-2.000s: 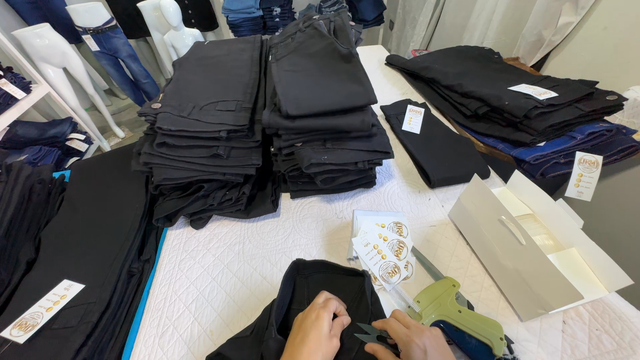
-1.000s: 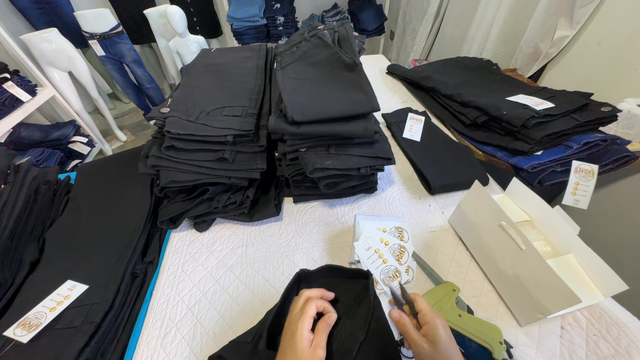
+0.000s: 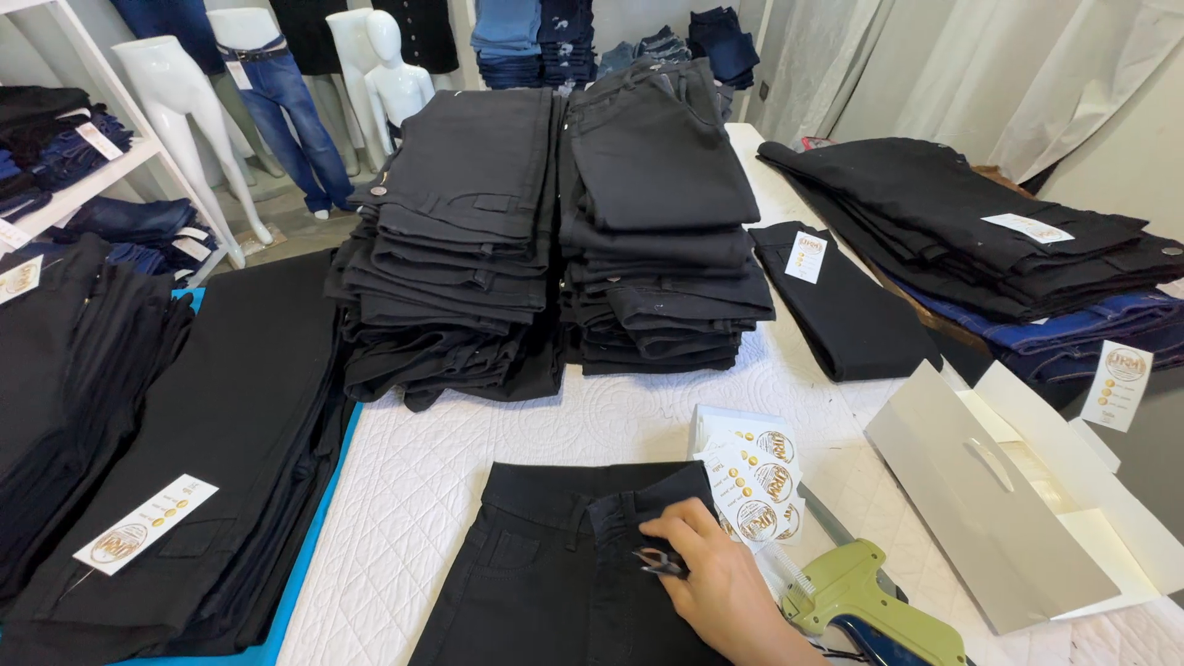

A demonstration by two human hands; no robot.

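Black trousers (image 3: 555, 555) lie waist up at the near edge of the quilted white cloth (image 3: 435, 462). On their waistband, at the right side, rests my right hand (image 3: 708, 573), closed round small dark snips (image 3: 659, 561) whose tips point left. My left hand is out of view. Right of the trousers are a fan of white and gold printed hang tags (image 3: 754, 481) and a green tagging gun (image 3: 856, 597), lying on its side with a dark blue handle part beside it. A long dark grey tool, partly hidden, lies behind the gun.
Two tall stacks of folded black trousers (image 3: 462, 240) stand at the back centre. More black trousers (image 3: 231, 407) lie at left. An open white box (image 3: 980, 518) is at right, near a folded tagged black garment (image 3: 832, 305) and a pile of black trousers (image 3: 953, 213) over blue jeans.
The trousers, bunched and open at the waist before, now lie flatter with the waistband across. My left hand has left the view. My right hand has moved left onto the waistband, still with the snips.
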